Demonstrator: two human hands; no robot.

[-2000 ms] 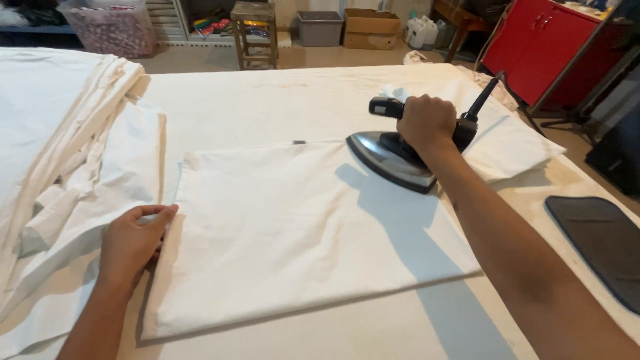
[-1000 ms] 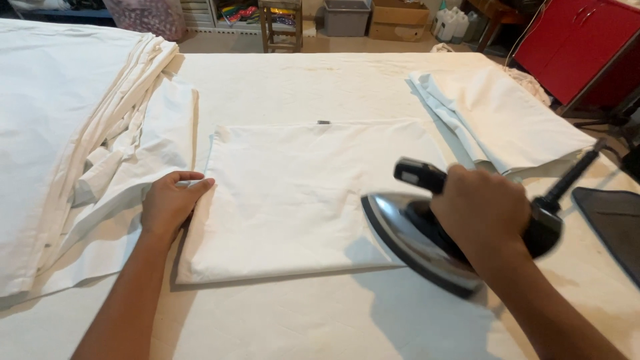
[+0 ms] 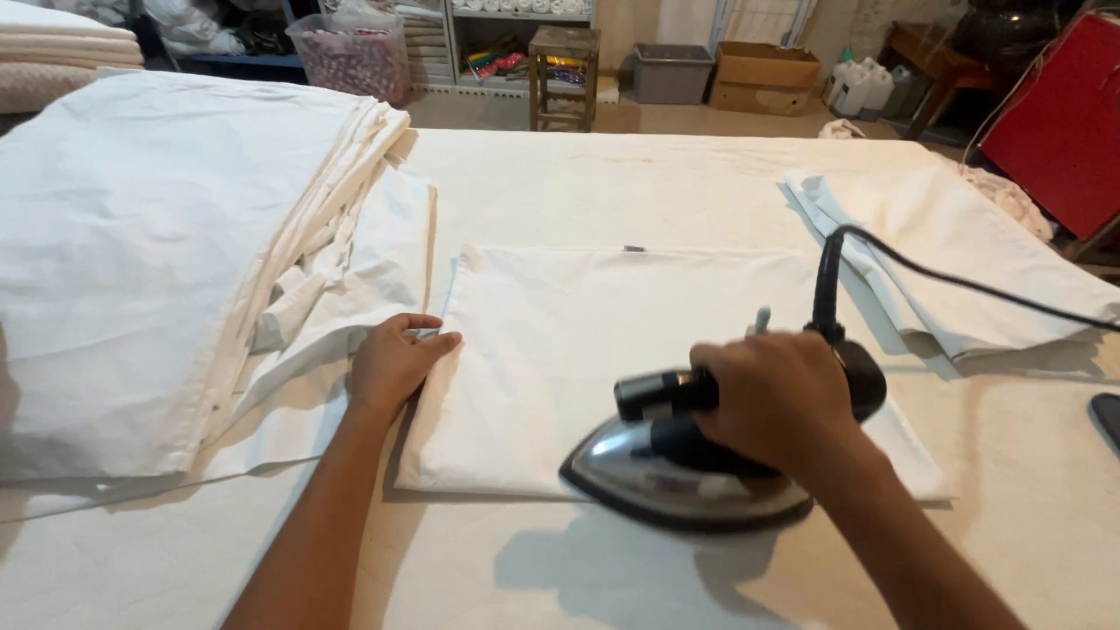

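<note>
A folded white cloth [image 3: 542, 367] lies flat on the covered ironing table [image 3: 560, 184], a small dark tag at its far edge. My left hand [image 3: 398, 363] pinches the cloth's left edge between thumb and fingers. My right hand [image 3: 779, 402] is closed around the black handle of an electric iron [image 3: 691, 481], whose pointed metal end faces left. The iron is over the near right part of the cloth and overhangs its near edge; whether its soleplate touches the cloth cannot be told. Its black cord runs off to the right.
A large pile of white cloths [image 3: 157, 254] covers the table's left side, close to my left forearm. Another folded white cloth [image 3: 971, 254] lies at the back right. A dark pad [image 3: 1107, 418] shows at the right edge. Beyond the table stand a wooden stool [image 3: 564, 79] and a cardboard box [image 3: 763, 79].
The iron in my right hand has moved from the cloth's far right part toward its near edge. My left hand has stayed at the left edge. The view has shifted.
</note>
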